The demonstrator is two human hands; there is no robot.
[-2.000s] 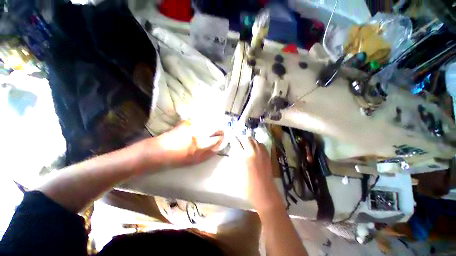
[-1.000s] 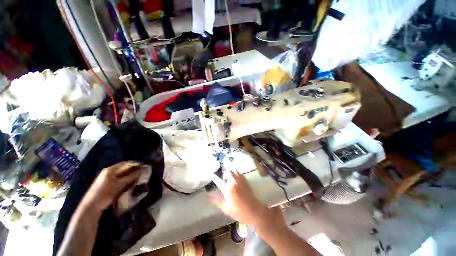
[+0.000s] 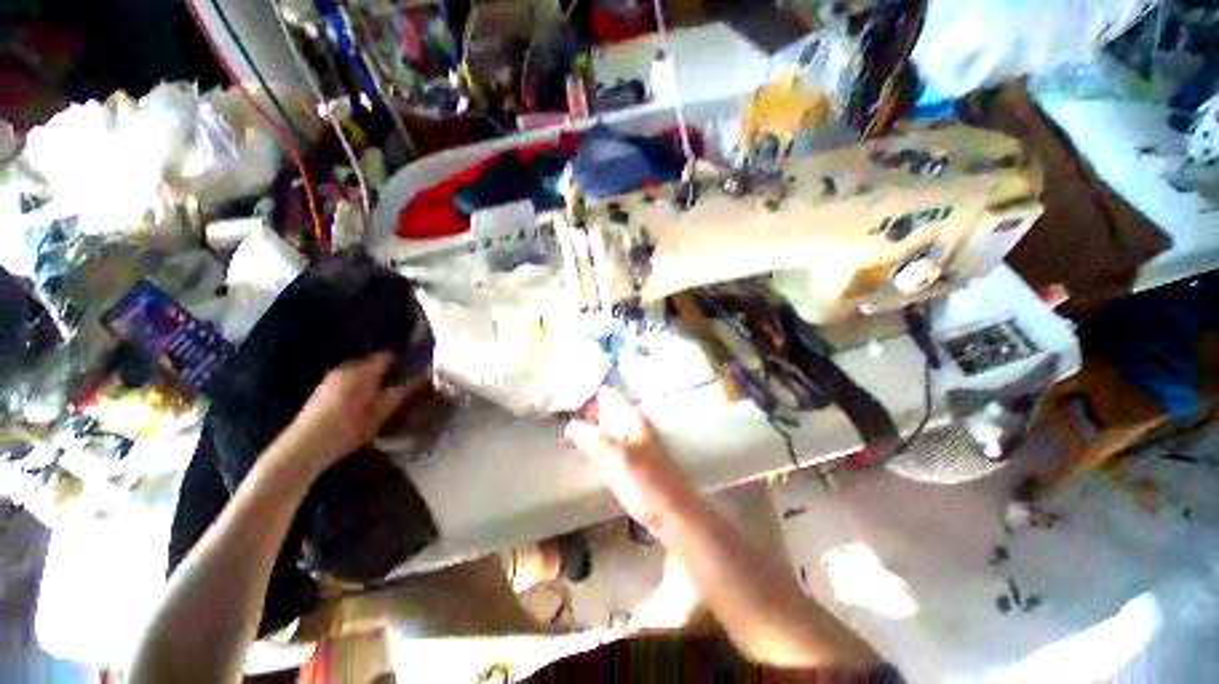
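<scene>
A black garment [image 3: 334, 301] with white lining [image 3: 495, 350] lies left of the needle of a cream sewing machine [image 3: 802, 221]. My left hand [image 3: 350, 408] is closed on the black garment. My right hand [image 3: 618, 441] is in front of the needle area, at the edge of the white lining. A small reddish and blue thing shows at its fingertips, too blurred to name. Glare hides the needle and part of the lining.
Dark straps [image 3: 789, 361] lie under the machine arm. A phone [image 3: 167, 337] lies at the left among clutter. A trough with red and navy cloth [image 3: 435, 210] is behind the machine. A small tray of metal bits [image 3: 987, 348] is at the right.
Both hands were together at the needle; my left hand has since moved left onto the black garment. My right hand has drawn back a little. The view has tilted and shifted.
</scene>
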